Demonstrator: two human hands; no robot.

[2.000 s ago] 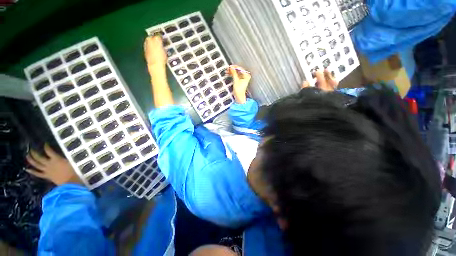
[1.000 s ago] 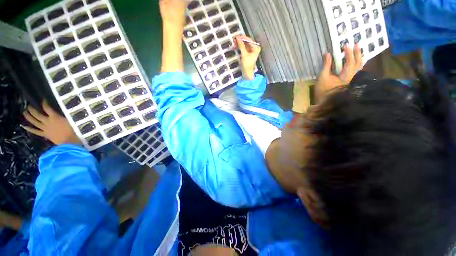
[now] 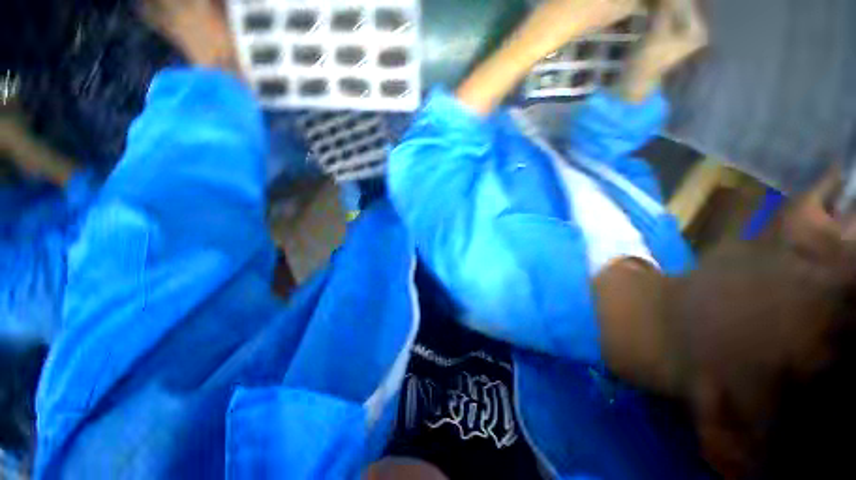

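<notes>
A white parts tray (image 3: 328, 56) with a small dark part in each visible pocket is at the top left, cut off by the upper edge. My left hand (image 3: 192, 33) is blurred and partly cut off beside the tray's left edge; whether it grips the tray is unclear. A blurred hand (image 3: 821, 220) shows at the right edge, but I cannot tell whether it is my right hand. More small-pocket trays (image 3: 347, 141) sit lower, below the white tray.
A person in a blue smock (image 3: 497, 225) leans in close on the right, arms over another white tray (image 3: 577, 70). A tall tray stack (image 3: 779, 84) stands beyond. Green bench top (image 3: 460, 42) shows between the trays. Another blue sleeve (image 3: 33, 253) is at the far left.
The view has swung down and to the left, so trays and hands sit higher and farther right. The picture is more blurred. The tray at the right stack is no longer clearly seen.
</notes>
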